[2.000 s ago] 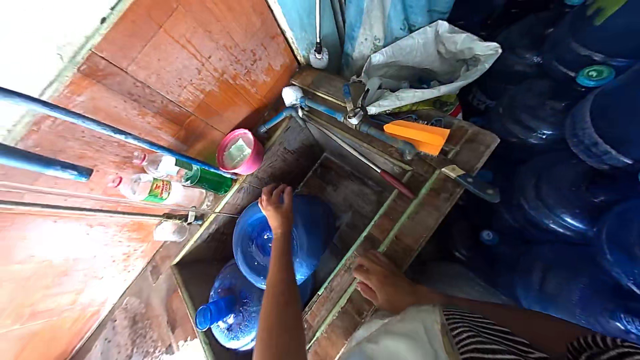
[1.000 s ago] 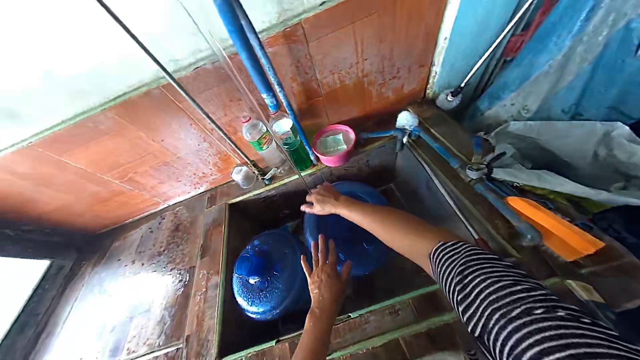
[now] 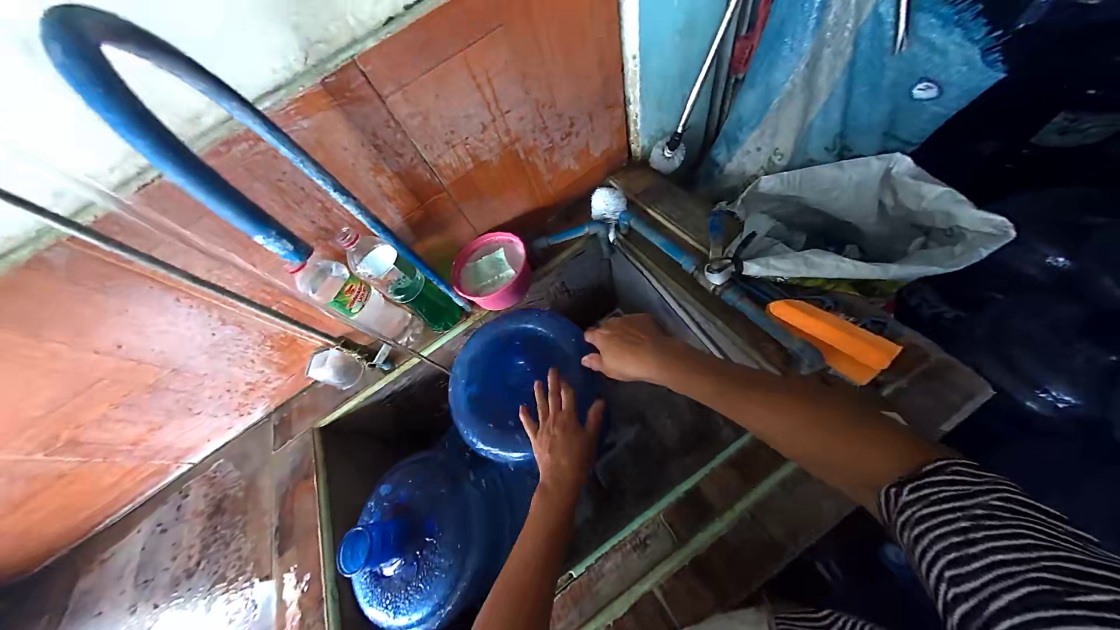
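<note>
A blue water jug [image 3: 499,376] stands in a tiled basin [image 3: 691,486] with its round, wet base facing up. My left hand [image 3: 563,429] lies on the near side of that base, fingers spread. At the right rim of the same jug is my right hand [image 3: 632,348], its fingers bent; whether it grips something small there is hidden. A second blue water jug [image 3: 420,542] lies tilted at the lower left of the basin, its open neck [image 3: 354,551] pointing left.
On the ledge behind are a pink bucket [image 3: 493,271], a bottle of green liquid [image 3: 420,293], a clear labelled bottle [image 3: 350,293] and a tap [image 3: 382,356]. Blue pipes [image 3: 669,243], an orange plastic piece [image 3: 836,339] and a white sack [image 3: 866,219] lie right. Several jugs stand beyond.
My left hand has come from the basin's front edge onto the upturned base. My right hand was on the jug's top a second ago and is now at its right rim. The view has turned.
</note>
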